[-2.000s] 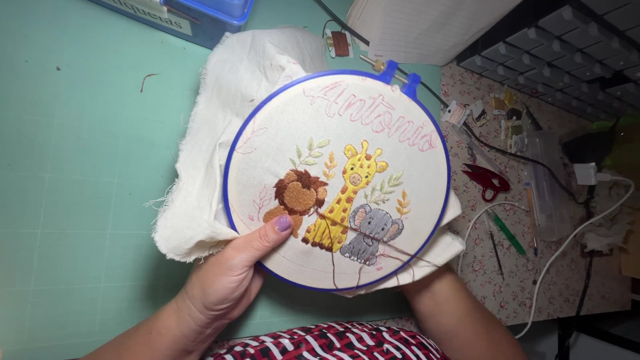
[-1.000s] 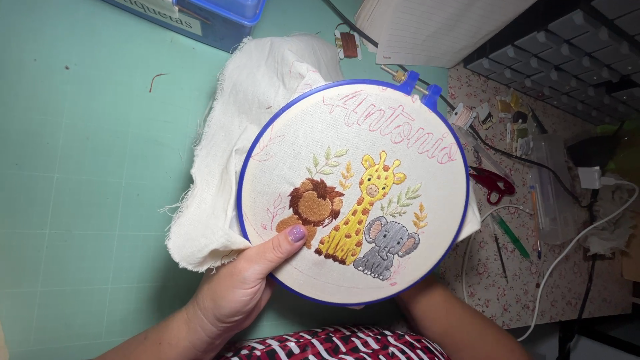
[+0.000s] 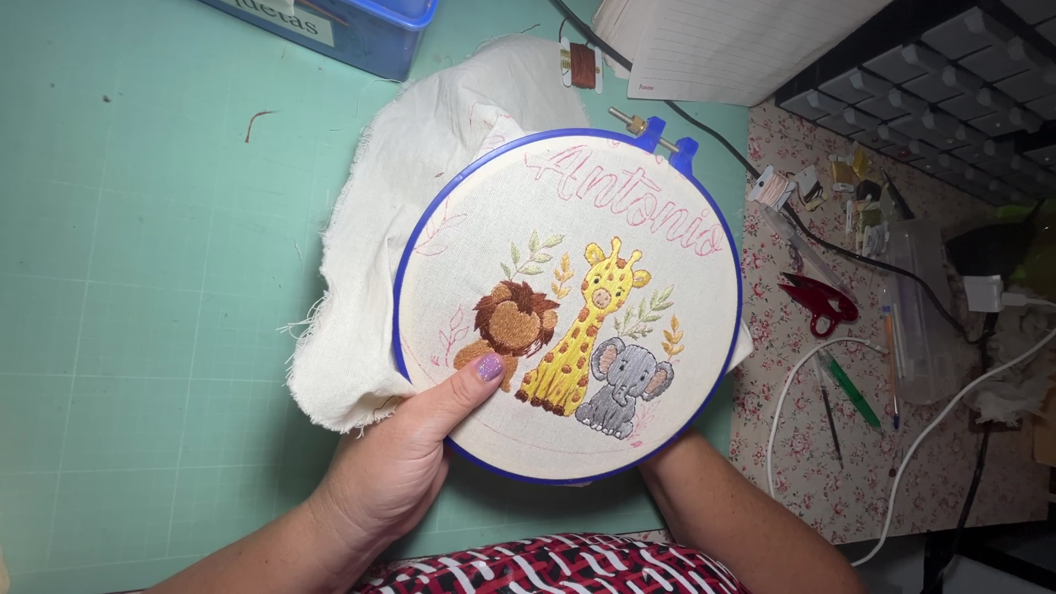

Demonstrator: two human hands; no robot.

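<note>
A blue embroidery hoop (image 3: pixel 399 280) holds cream fabric with a stitched lion (image 3: pixel 516 322), giraffe (image 3: pixel 569 355) and elephant (image 3: pixel 624 388), plus leaf sprigs and drawn lettering at the top. My left hand (image 3: pixel 429 421) grips the hoop's lower left, its thumb lying on the fabric by the lion's body and its fingers out of sight underneath. From the lower right my right forearm reaches behind the hoop; the right hand itself is hidden there. Loose frayed fabric (image 3: pixel 355 330) spreads out left of the hoop. No needle can be seen.
Around the hoop lie a green cutting mat (image 3: pixel 165 289), a brown floss bobbin (image 3: pixel 582 66), a blue plastic box (image 3: pixel 363 37) and lined paper (image 3: pixel 726 49). At right are red thread snips (image 3: pixel 821 304), a green pen (image 3: pixel 851 390), cables, floss bobbins and a drawer organizer (image 3: pixel 916 74).
Brown thread strands that crossed the giraffe and elephant two seconds ago no longer show over the front of the fabric. My left thumb remains beside the lion.
</note>
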